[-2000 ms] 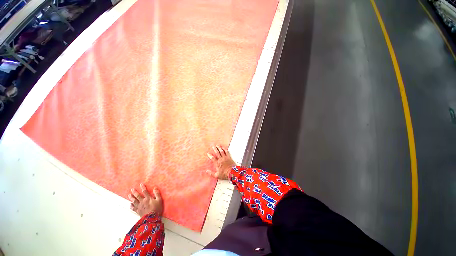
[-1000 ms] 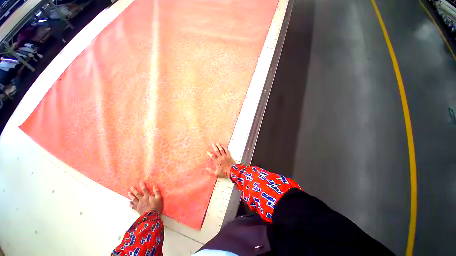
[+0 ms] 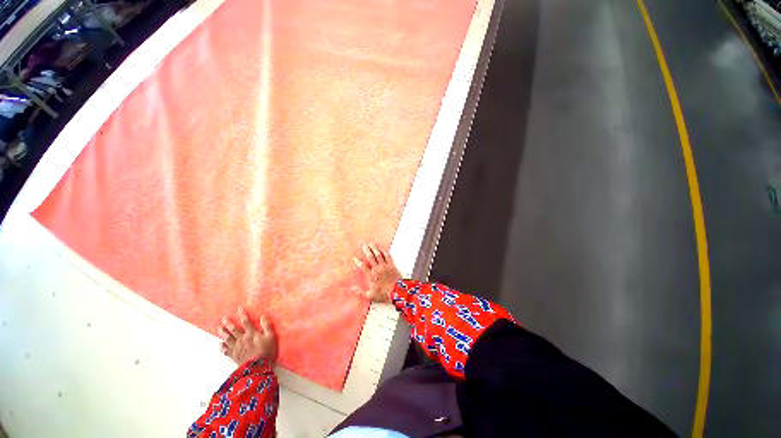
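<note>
The coral-red fabric [image 3: 283, 171] lies on the long cream-white spreading table [image 3: 77, 334], with soft lengthwise folds. Its cut end crosses the table and meets the side edge at a corner near my body. My left hand [image 3: 249, 339] lies flat with fingers apart over the cut end, fingertips on the cloth. My right hand [image 3: 377, 274] rests with spread fingers on the side edge, close to the ruler marks [image 3: 377, 342]. Both hands are bare, in red patterned sleeves, and grip nothing.
The table's near side has a metal edge [image 3: 445, 184]. To the right is a grey floor [image 3: 582, 257] with a yellow lane line [image 3: 695, 197]. A rack [image 3: 34, 43] with mixed cloth items stands at the upper left, beyond the table.
Both hands keep their places on the fabric. The view has shifted very slightly, and nothing else has visibly moved.
</note>
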